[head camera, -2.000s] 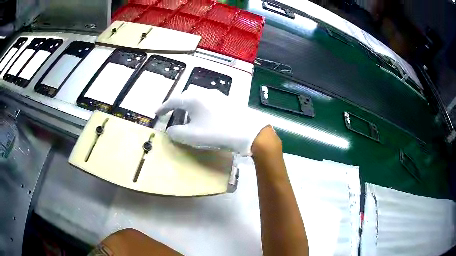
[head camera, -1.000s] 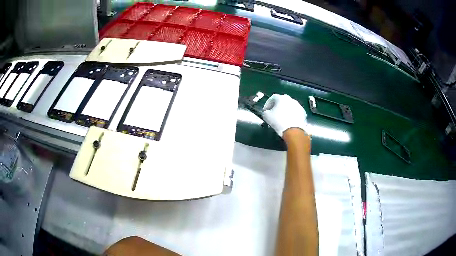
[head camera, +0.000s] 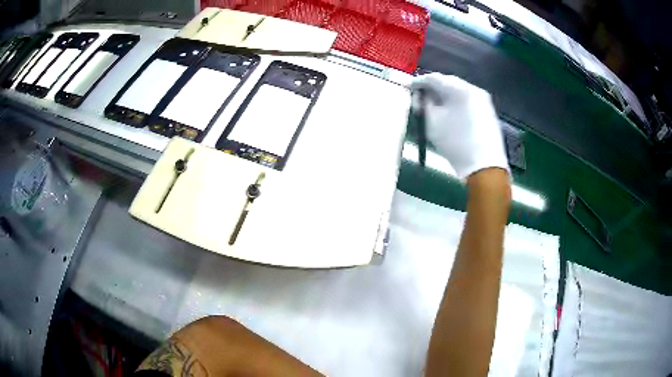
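Note:
My right hand (head camera: 464, 125), in a white glove, is above the edge between the white infeed belt (head camera: 346, 140) and the green conveyor. It is shut on a dark phone frame (head camera: 422, 132), seen nearly edge-on, gripped near its upper end. A row of black phone frames lies on the white belt; the nearest one (head camera: 274, 114) lies apart from the pair to its left (head camera: 204, 92). My left hand is out of view; only a tattooed forearm shows at the bottom edge.
A cream guide plate (head camera: 214, 202) with knobs lies on the near side, another (head camera: 276, 37) on the far side beside a red tray (head camera: 368, 29). The green conveyor (head camera: 545, 166) carries more frames (head camera: 588, 219). White foam (head camera: 295, 309) covers the bench edge.
One second ago my right hand was at a frame on the green conveyor. Now it holds a frame raised and tilted up at the white belt's edge. The camera view has also shifted.

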